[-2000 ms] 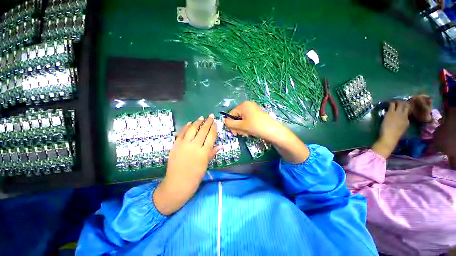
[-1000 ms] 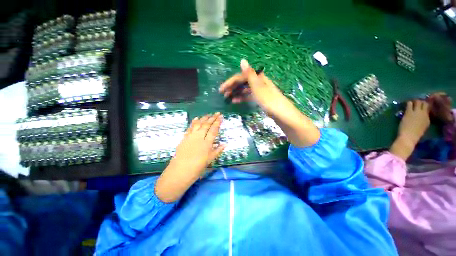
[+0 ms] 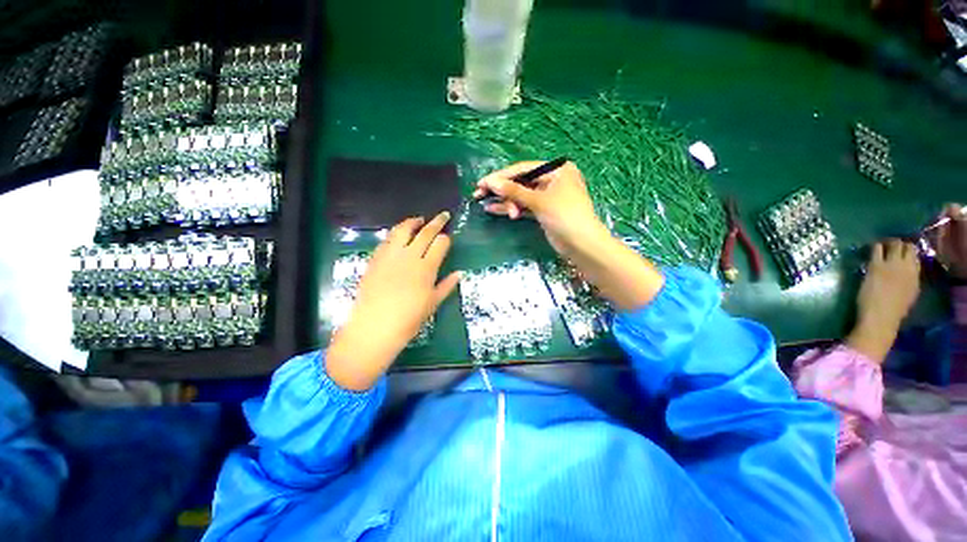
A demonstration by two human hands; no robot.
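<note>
My right hand (image 3: 546, 201) holds a thin black pen-like tool (image 3: 543, 169). Its tip end is near small silvery bits (image 3: 463, 217) beside the dark pad (image 3: 394, 194). My left hand (image 3: 396, 291) lies palm down with fingers spread over a PCB panel (image 3: 348, 277), fingertips near the pad's lower edge. It covers much of that panel; whether it holds anything is hidden. A second PCB panel (image 3: 507, 309) lies uncovered between my hands and the bench edge. A third panel (image 3: 578, 304) lies right of it, partly under my right forearm.
A large black tray (image 3: 294, 212) with rows of panels is at left, over white paper (image 3: 37, 249). Green wires (image 3: 647, 169) lie mid-bench below a wrapped post (image 3: 495, 53). Red-handled pliers (image 3: 739, 246), a panel stack (image 3: 797, 235) and a coworker's hand (image 3: 889, 291) are at right.
My right hand has come down and left to the silvery bits by the pad. My left hand has shifted left, off the middle panel onto the left one. The view has shifted.
</note>
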